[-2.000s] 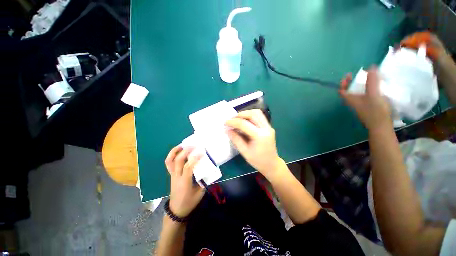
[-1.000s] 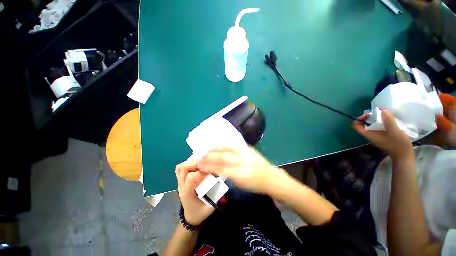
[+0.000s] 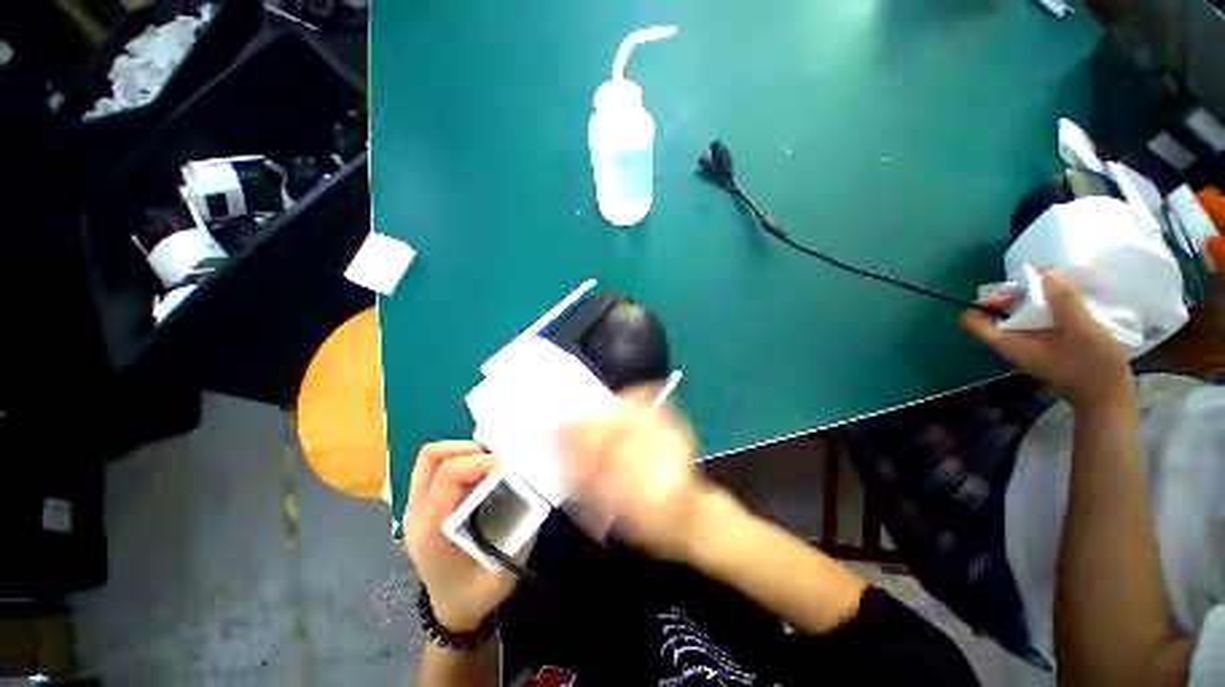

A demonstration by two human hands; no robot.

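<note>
A white security camera (image 3: 531, 403) lies tilted over the table's front edge, its round black head (image 3: 629, 342) towards the back right and its hollow square bracket (image 3: 494, 517) towards me. A black cable comes out of the bracket. A thin white antenna shows along each side. My left hand (image 3: 450, 530) holds the camera at the bracket end. My right hand (image 3: 629, 470) is blurred and lies against the near right side of the housing. Whether it holds a cloth cannot be seen.
A squeeze bottle (image 3: 623, 154) stands on the green table (image 3: 833, 121). A white pad (image 3: 380, 263) lies at the left edge above a yellow stool (image 3: 343, 409). Black bins (image 3: 302, 228) hold cameras at left. At right a person's hands hold another camera (image 3: 1095, 262), its cable across the table.
The camera has shifted left and turned, showing its open bracket end and second antenna. My right hand has moved from the bracket end to the housing's right side. The neighbour's orange-tipped hand moved up.
</note>
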